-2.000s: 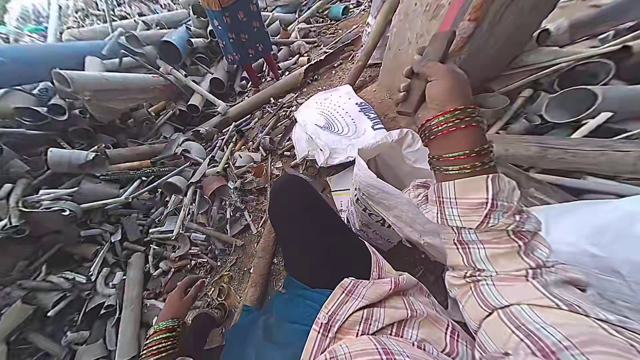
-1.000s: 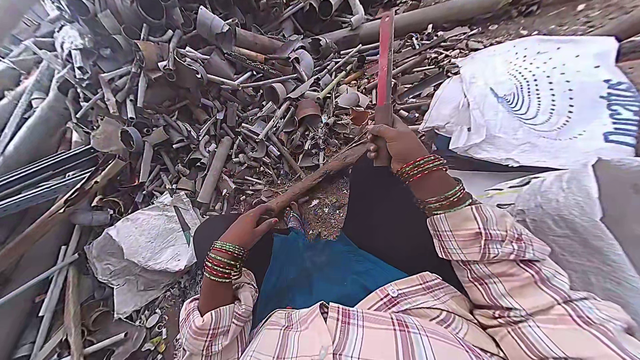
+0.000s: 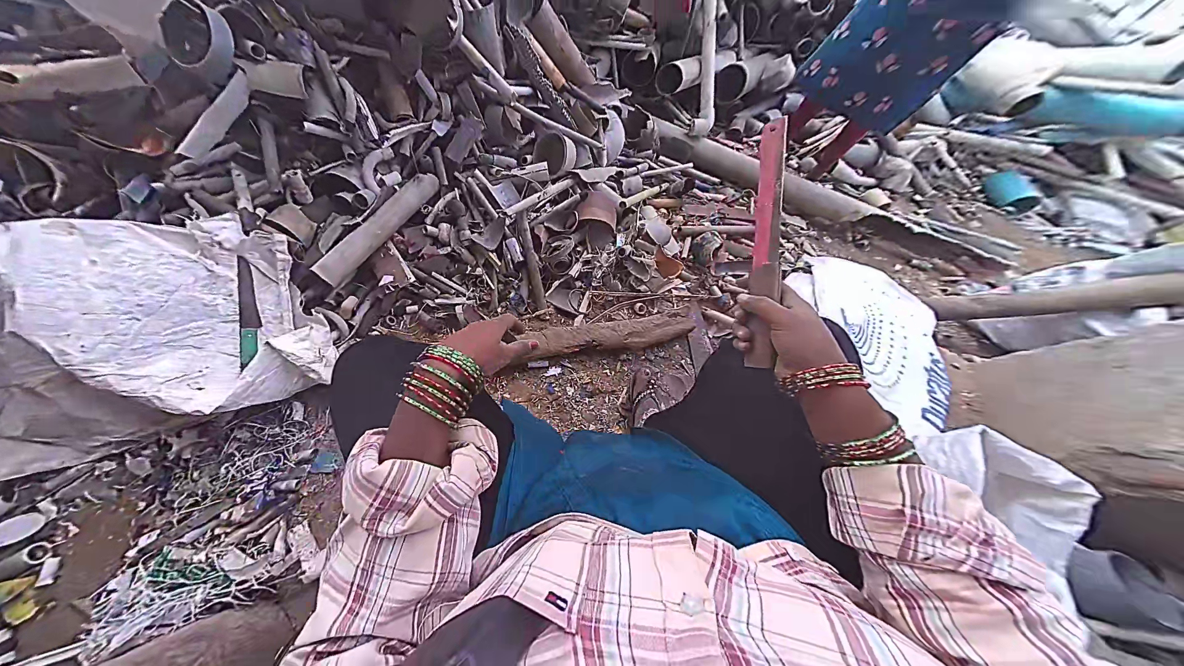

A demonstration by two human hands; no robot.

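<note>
My right hand [image 3: 786,331] grips the bare lower end of a flat bar-like tool [image 3: 770,203], whose upper part is painted red; it stands nearly upright over my knee. My left hand [image 3: 486,344] rests by the left end of a rough wooden log [image 3: 606,335] that lies on the ground before me. Its fingers are bent, and nothing shows in them. Both wrists carry red and green bangles. A sandalled foot [image 3: 655,393] shows between my knees, behind the blue cloth [image 3: 629,472] over my lap.
A heap of scrap plastic pipes [image 3: 379,231] fills the ground ahead. White sacks lie at left [image 3: 129,314] and at right [image 3: 879,338]. Tangled scrap [image 3: 213,536] lies at lower left. Another person in a patterned blue garment [image 3: 888,65] stands at upper right, near a long pipe [image 3: 768,180].
My left hand was low at the far left two seconds ago, then on the log's end one second ago. My right hand has kept hold of the red-painted tool. The view has swung about strongly.
</note>
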